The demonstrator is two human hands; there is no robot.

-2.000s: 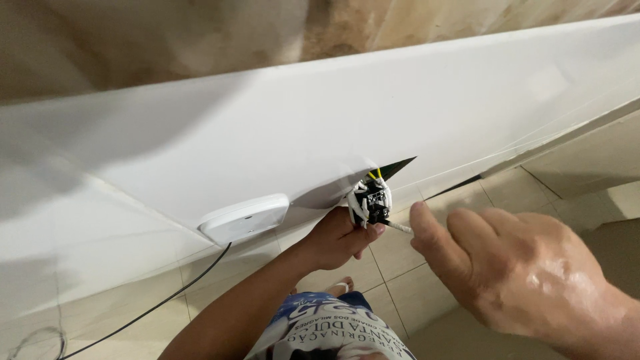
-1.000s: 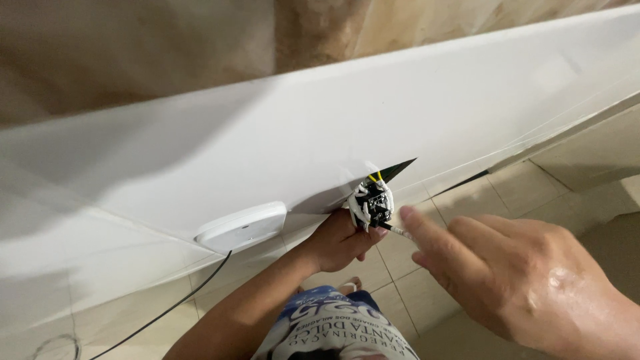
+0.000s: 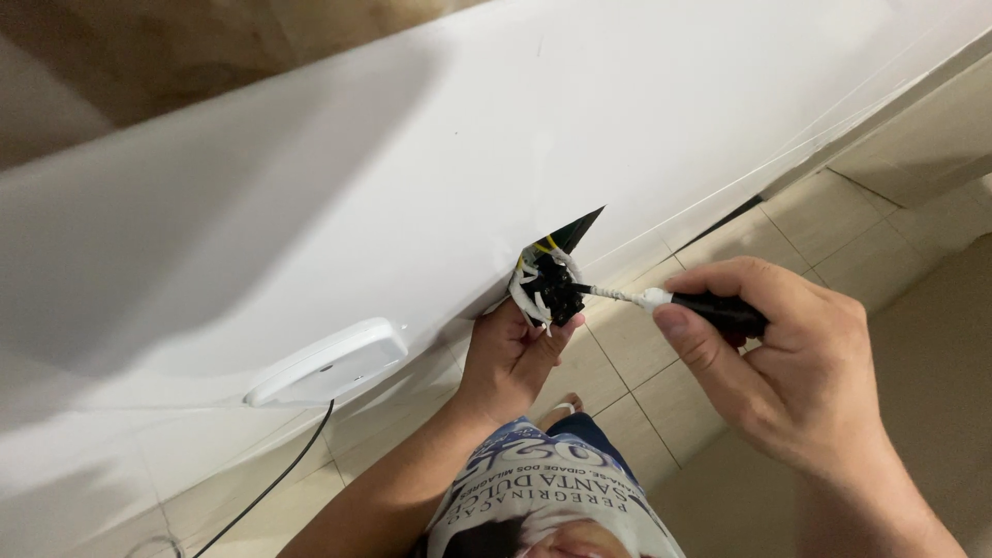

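Observation:
A black electrical wiring module [image 3: 556, 288], with white and yellow wires [image 3: 527, 298] around it, sits just outside a dark opening [image 3: 583, 226] in the white wall. My left hand [image 3: 515, 349] grips this module from below, thumb and fingers at its lower edge. In my right hand [image 3: 775, 349] is a screwdriver [image 3: 717, 312] with a black handle, a white collar and a whitish wrapped shaft. The dark end of its shaft meets the module's right side; the exact contact point is too small to tell.
Left of my left hand, a white plastic device [image 3: 333, 360] is fixed to the white wall [image 3: 372, 209], and a black cable [image 3: 271, 484] runs down from it. Beige floor tiles [image 3: 597, 364] lie below, with my foot [image 3: 563, 409] on them.
The screwdriver's black handle and white collar now show between my right thumb and fingers; my right hand covered them before. My left hand keeps its hold on the module.

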